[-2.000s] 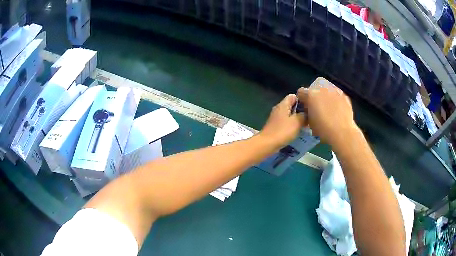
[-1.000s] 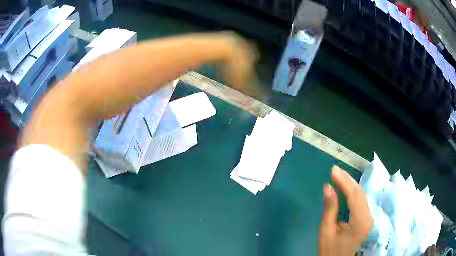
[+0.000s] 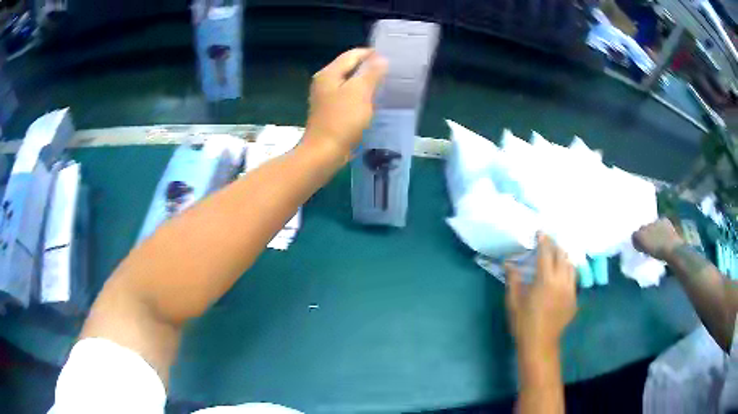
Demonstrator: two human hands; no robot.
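Observation:
My left hand (image 3: pixel 346 97) is closed on the upper part of an upright retail box (image 3: pixel 382 170), its grey flap side raised and a dark device pictured on its front. My right hand (image 3: pixel 544 293) is at the near edge of the row of white wrapped devices (image 3: pixel 550 174), its fingertips on the wrapping of one. Teal handle ends show below the wrappings. A fanned pile of white leaflets (image 3: pixel 279 236) lies partly behind my left forearm.
A retail box (image 3: pixel 182 190) lies left of the leaflets, more boxes (image 3: pixel 28 194) stand at the far left. A single box (image 3: pixel 218 61) stands beyond the pale strip (image 3: pixel 121 136). Another person's hand (image 3: pixel 657 238) reaches in at the right.
The view has swung right. My left hand, empty-looking and blurred a second ago, now holds a box upright. My right hand has reached the wrapped devices. Another person's arm has appeared at the right.

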